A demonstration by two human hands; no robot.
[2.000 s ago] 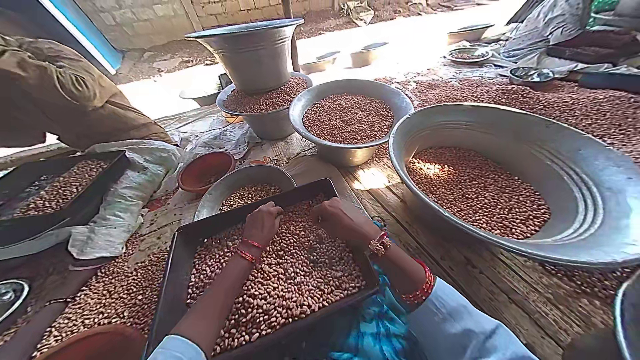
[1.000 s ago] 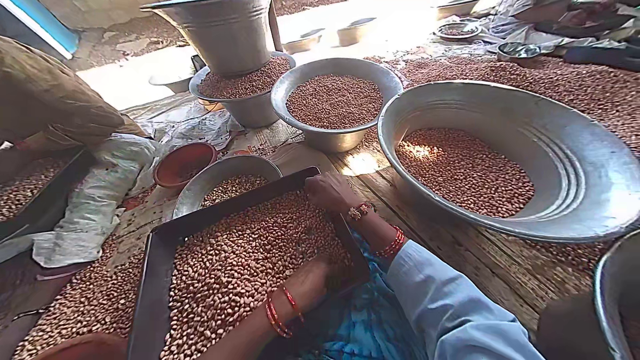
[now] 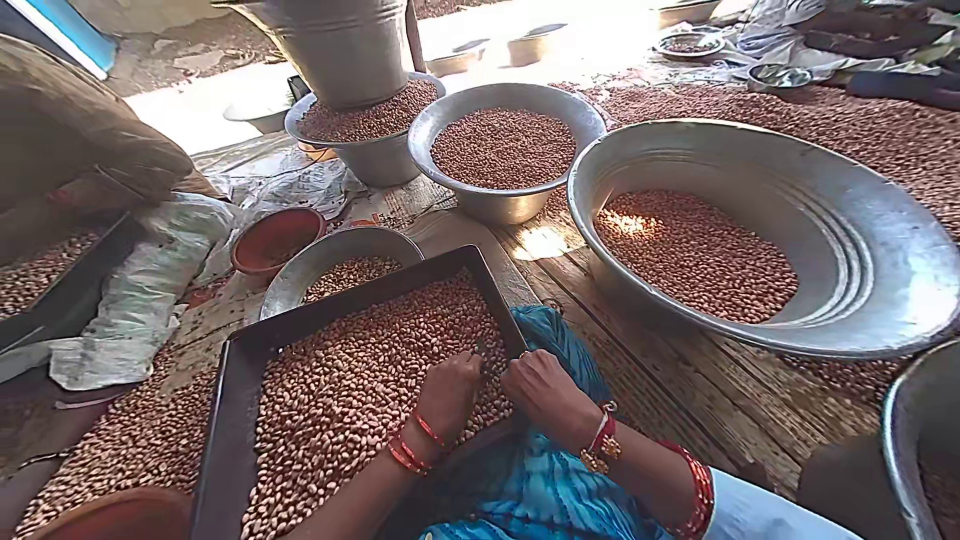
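A dark rectangular tray (image 3: 247,337) full of reddish-brown nuts or beans (image 3: 352,375) rests tilted at my lap. My left hand (image 3: 450,390), with red bangles at its wrist, is over the nuts near the tray's right side, its fingers curled and pointing down; whether it holds any is hidden. My right hand (image 3: 544,390), with red and gold bangles, is curled at the tray's right rim, close beside the left; what lies under its fingers cannot be seen. Behind the tray a metal basin (image 3: 285,289) holds more nuts.
A large metal basin (image 3: 847,232) of nuts stands at right, another basin (image 3: 517,206) at centre. A tall metal vessel (image 3: 337,52) sits on a filled basin (image 3: 379,161). A reddish bowl (image 3: 277,247) is at left. A person (image 3: 82,127) sits by another tray (image 3: 112,255).
My right hand has moved down the tray's right side from its far corner. My left hand has moved to the right side of the tray, near the right hand.
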